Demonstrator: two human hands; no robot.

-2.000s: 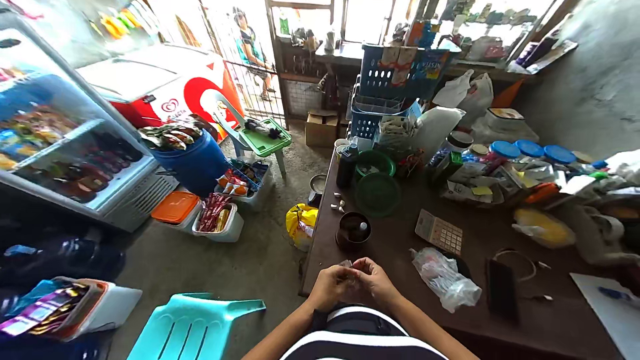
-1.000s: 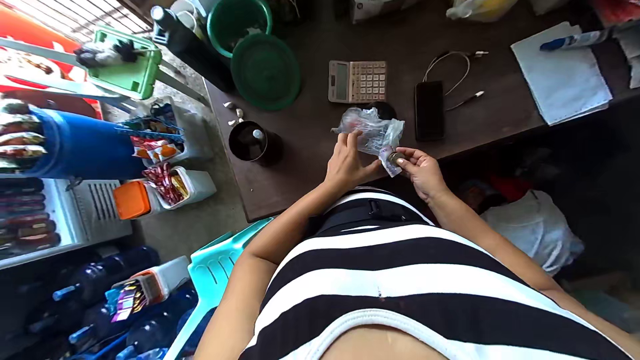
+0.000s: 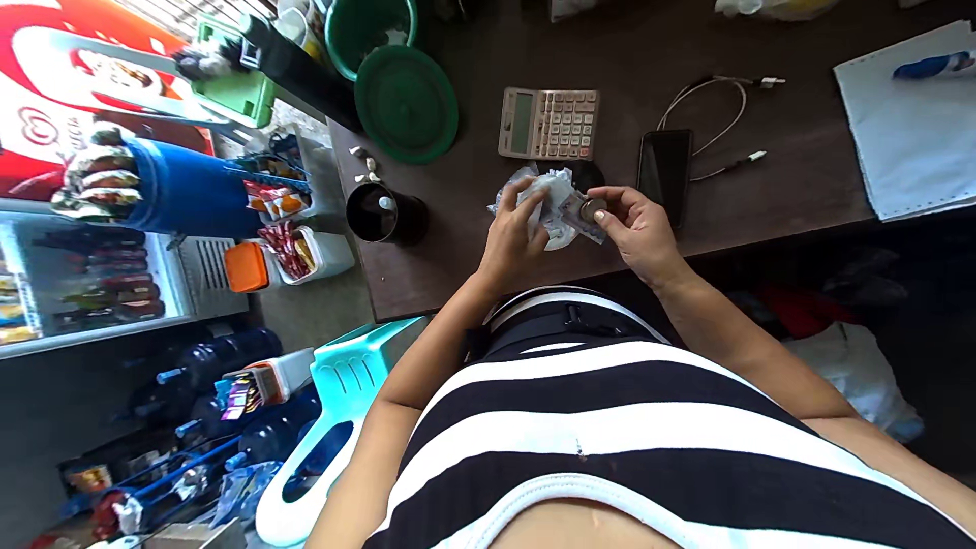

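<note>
My left hand [image 3: 518, 236] has its fingers on a crumpled clear plastic bag [image 3: 560, 229] near the table's front edge. A round metal coin [image 3: 593, 209] is pinched between thumb and index finger of my right hand [image 3: 644, 232], against what looks like a folded banknote [image 3: 573, 207] at the bag's right side. A dark round object [image 3: 583, 175] shows partly behind the bag. Just beyond the bag lies a calculator [image 3: 549, 123]. A black smartphone [image 3: 665, 171] lies beside my right hand, with a white cable [image 3: 743, 114] near it.
On the dark table [image 3: 457, 267] stand a black cup [image 3: 386, 215], a green tub [image 3: 370, 30] with a green lid [image 3: 406, 104] by it, and a black bottle [image 3: 301, 69]. Garlic cloves [image 3: 366, 164] lie near the cup. Paper [image 3: 915, 122] is at right, a turquoise plastic chair [image 3: 351, 381] at lower left.
Two seconds ago my hands were together left of the bag; they are now at the bag, with a coin in the right one. The view has tilted down and closer.
</note>
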